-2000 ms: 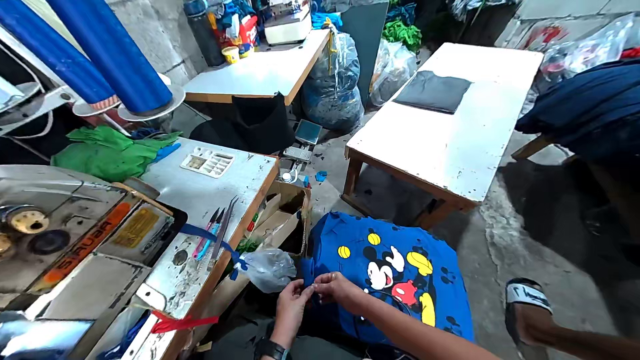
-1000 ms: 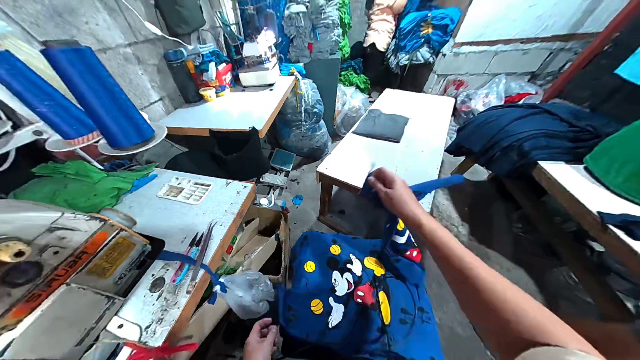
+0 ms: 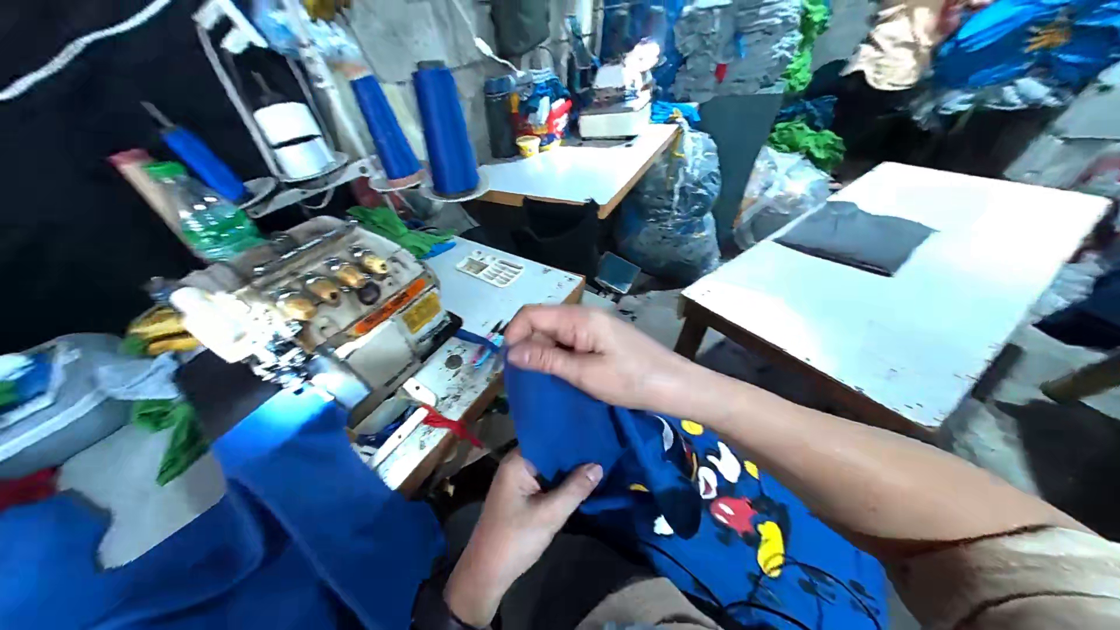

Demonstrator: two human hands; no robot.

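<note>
My right hand (image 3: 582, 350) pinches the upper edge of blue fabric (image 3: 560, 420) between thumb and fingers. Lower down, my left hand (image 3: 534, 516) grips the same fabric with its thumb on top. This piece hangs from my right hand in front of blue cloth printed with a cartoon mouse (image 3: 735, 507), which lies over my lap. To the left, an overlock sewing machine (image 3: 367, 306) stands on its table, with more blue fabric (image 3: 306, 516) spread below its lit needle area.
Blue thread cones (image 3: 444, 131) stand behind the machine. A white tray (image 3: 492, 268) and pens lie on the machine table (image 3: 472, 306). At the right is a white table (image 3: 875, 332) with a folded dark cloth (image 3: 857, 236). A stuffed plastic bag (image 3: 674, 201) stands by the back table (image 3: 560, 175).
The view has swung left, bringing the whole machine into sight. My right hand, earlier stretched out over the white table's near corner with blue fabric, is now close to my left hand.
</note>
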